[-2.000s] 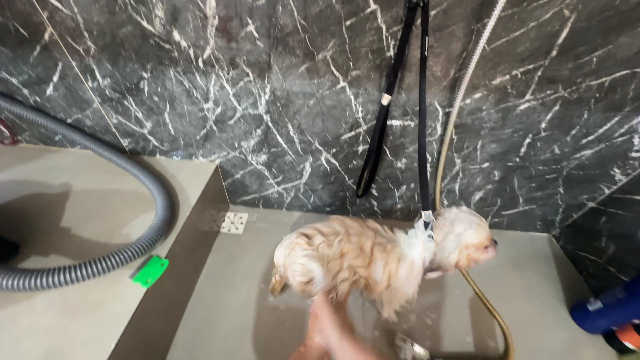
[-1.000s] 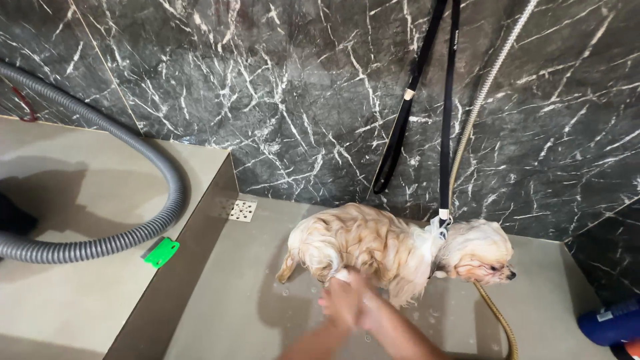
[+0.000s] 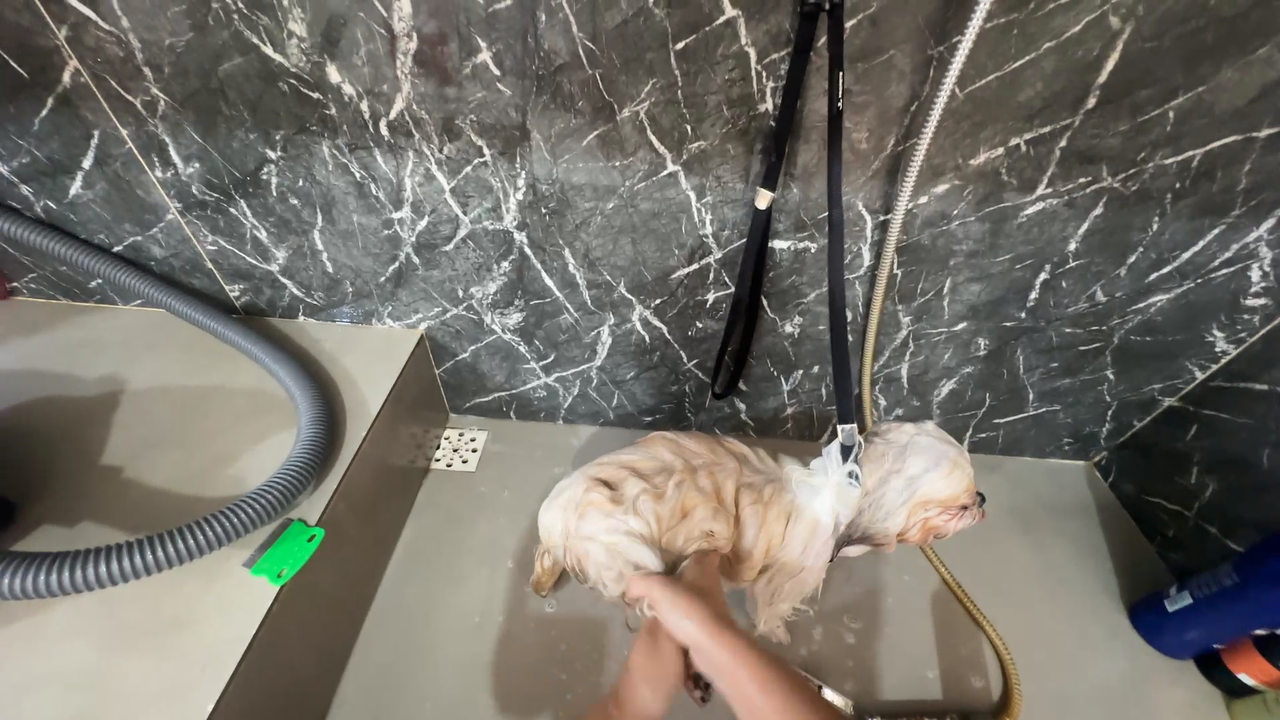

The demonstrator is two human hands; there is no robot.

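Observation:
A small dog with wet, pale tan fur [image 3: 690, 505] stands side-on in the tiled basin, its head to the right. Its collar is clipped to a black leash [image 3: 838, 250] that hangs down the marble wall. Both hands are low at the dog's belly and hind leg. One hand [image 3: 665, 600], on the arm from the lower right, lies across near the hind leg. The other hand [image 3: 705, 575] is partly hidden behind it, by the underside of the body. The arms cross or overlap, and the fingers are mostly hidden, so their grip cannot be made out.
A grey corrugated hose [image 3: 300, 400] curves over the raised ledge at left, beside a green flea comb [image 3: 288, 552]. A drain cover [image 3: 460, 450] sits in the basin's back left corner. A metal shower hose [image 3: 890, 240] runs behind the dog. Blue bottle [image 3: 1210, 605] at lower right.
The hands, together beside the dog's flank a second ago, are now lower, at its belly and hind leg. The dog stays side-on, facing right.

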